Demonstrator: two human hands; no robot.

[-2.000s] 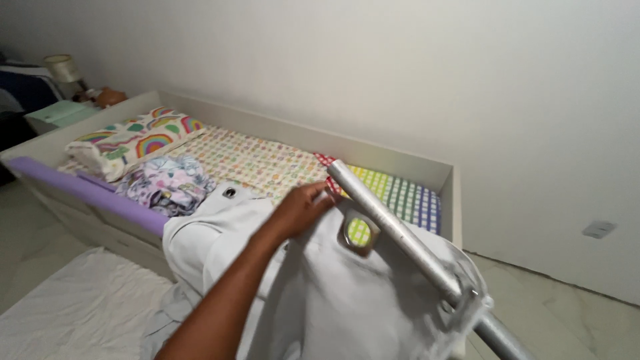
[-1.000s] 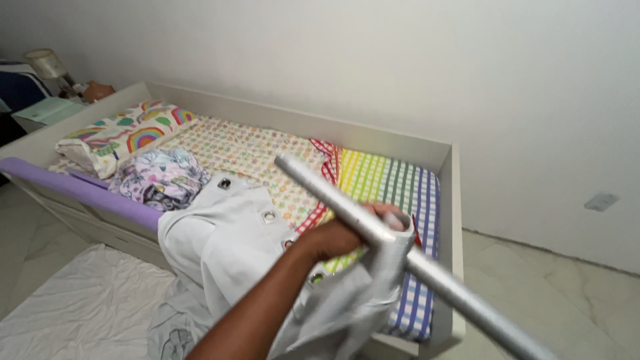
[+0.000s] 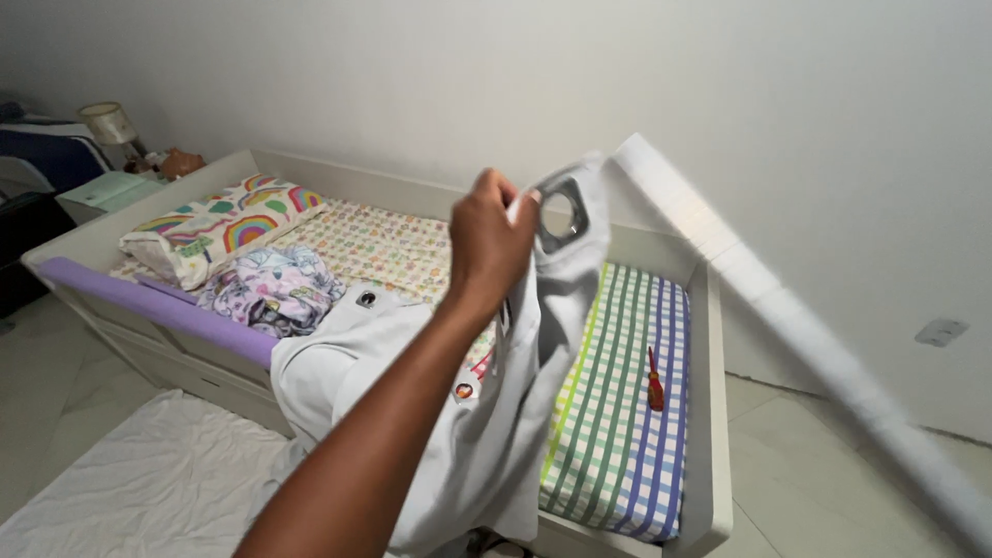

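Note:
My left hand [image 3: 496, 240] pinches the top edge of a light grey eyelet curtain [image 3: 573, 287], beside a square-framed metal eyelet [image 3: 561, 215] that faces me. The curtain hangs from my fingers, and more of it lies over the bed's near side with other eyelets showing. Just right of the held edge is the free end of a silvery curtain rod [image 3: 744, 271], blurred, which slants down to the lower right. No curtain shows on the visible length of rod. My right hand is out of view.
A bed frame [image 3: 721, 403] with raised sides holds a rainbow-print pillow [image 3: 232, 225], crumpled printed cloth [image 3: 271, 291] and a screwdriver [image 3: 655, 380] on checked bedding. A purple pad [image 3: 155, 306] covers its near rail. White cloth [image 3: 147, 480] lies on the floor.
The rod was across the curtain top, with my left hand around it one second ago; now its end is apart from the hand. My left hand has risen with the curtain edge.

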